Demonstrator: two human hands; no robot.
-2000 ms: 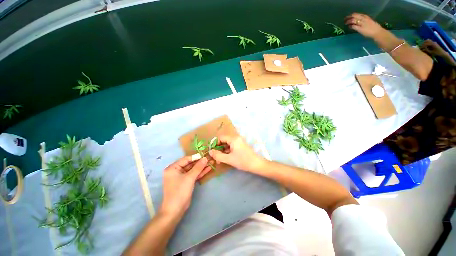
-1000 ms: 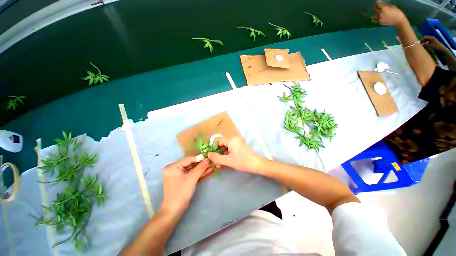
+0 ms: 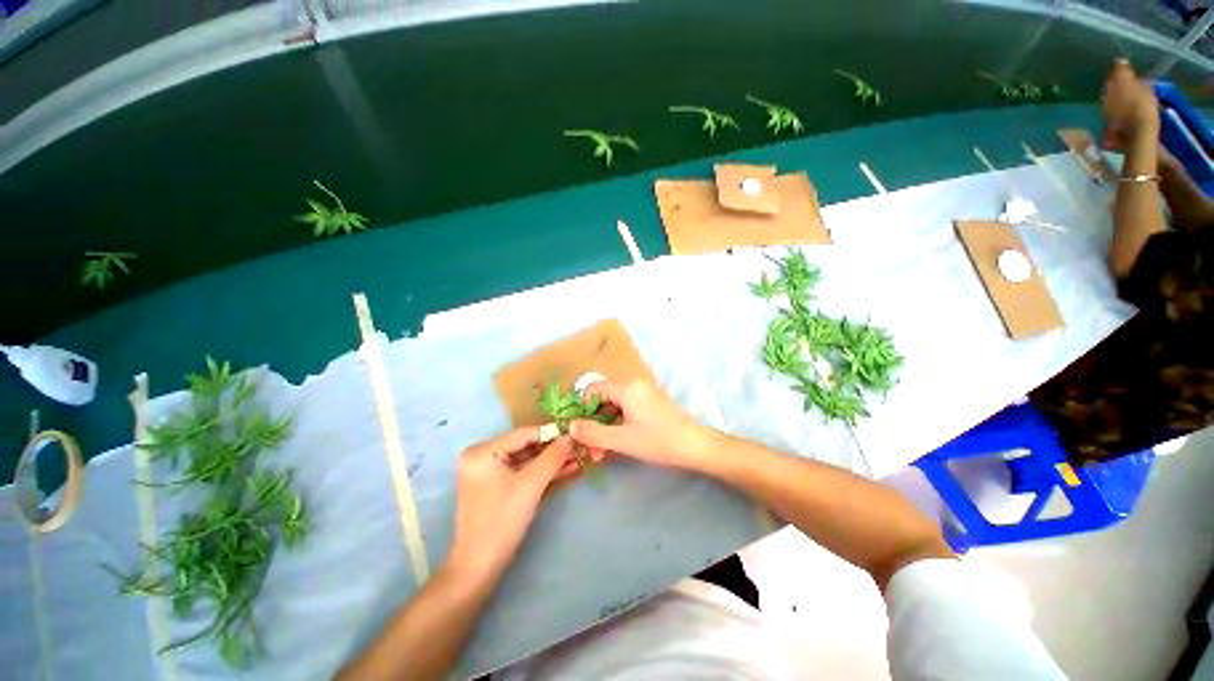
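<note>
My left hand (image 3: 513,486) and my right hand (image 3: 646,426) meet over the near part of a brown cardboard pad (image 3: 553,357). Both pinch a small green leaf piece (image 3: 570,403) between thumbs and fingers. A white band is on a left fingertip. A white glue spot (image 3: 587,382) on the pad shows just behind my right fingers, partly hidden. The stemmed leaf pile (image 3: 220,519) lies to the left and the second leaf pile (image 3: 832,349) to the right. The fingers hide the stems' meeting point.
Joined sprigs (image 3: 330,213) lie spaced on the dark belt (image 3: 453,120). Spare cardboard (image 3: 679,220) is at the belt edge. A white bottle (image 3: 56,374) and tape roll (image 3: 51,482) are far left. Another person's arm (image 3: 1136,173), a cardboard pad (image 3: 988,273) and blue stool (image 3: 1038,486) are right.
My hands stay together on the leaf piece, with small finger shifts. The sprigs on the belt have shifted right in view. The other person's arm has moved right, away from the belt sprigs.
</note>
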